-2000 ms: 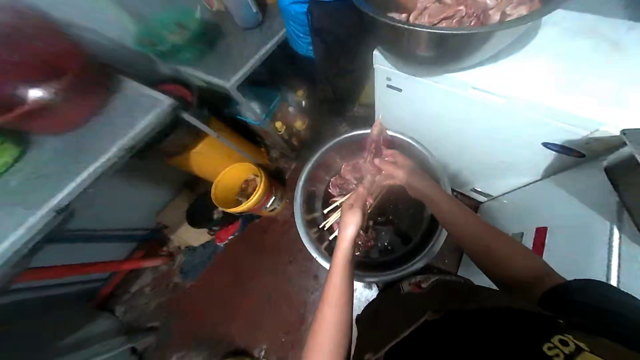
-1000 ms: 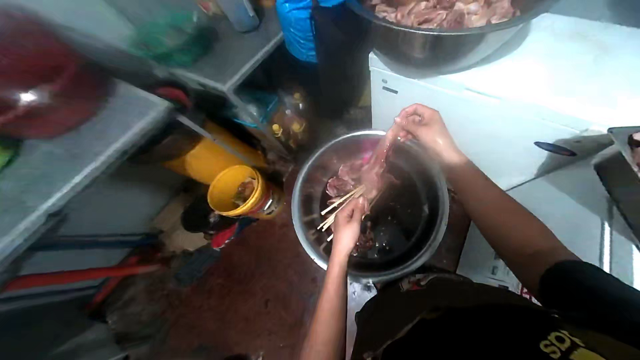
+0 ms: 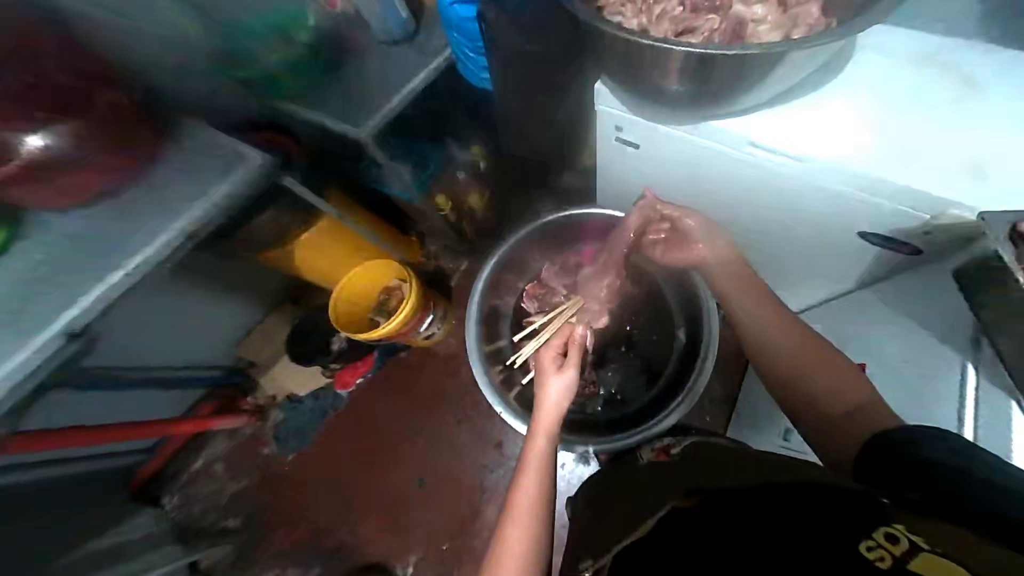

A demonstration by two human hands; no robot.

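A wide metal basin (image 3: 490, 384) with dark liquid stands in front of me. Over it, my left hand (image 3: 560, 360) grips several skewered pieces of raw meat; the bare ends of the wooden skewers (image 3: 546, 332) point to the lower left. My right hand (image 3: 680, 234), at the basin's upper right rim, has its fingers closed on the upper end of a long strip of raw meat (image 3: 612, 268), stretched up from the skewered bunch. Where the skewers enter the meat is partly hidden.
A large metal bowl (image 3: 680, 72) heaped with raw meat pieces (image 3: 720, 18) stands on a white chest-like appliance (image 3: 720, 160) at the upper right. A yellow bucket (image 3: 352, 300) with scraps sits left of the basin. Grey counters (image 3: 200, 184) and a red pole (image 3: 120, 432) lie farther left.
My right hand was lower, close by the meat, two seconds ago; it has moved up and away from my left hand, and the meat strip is now drawn out between them.
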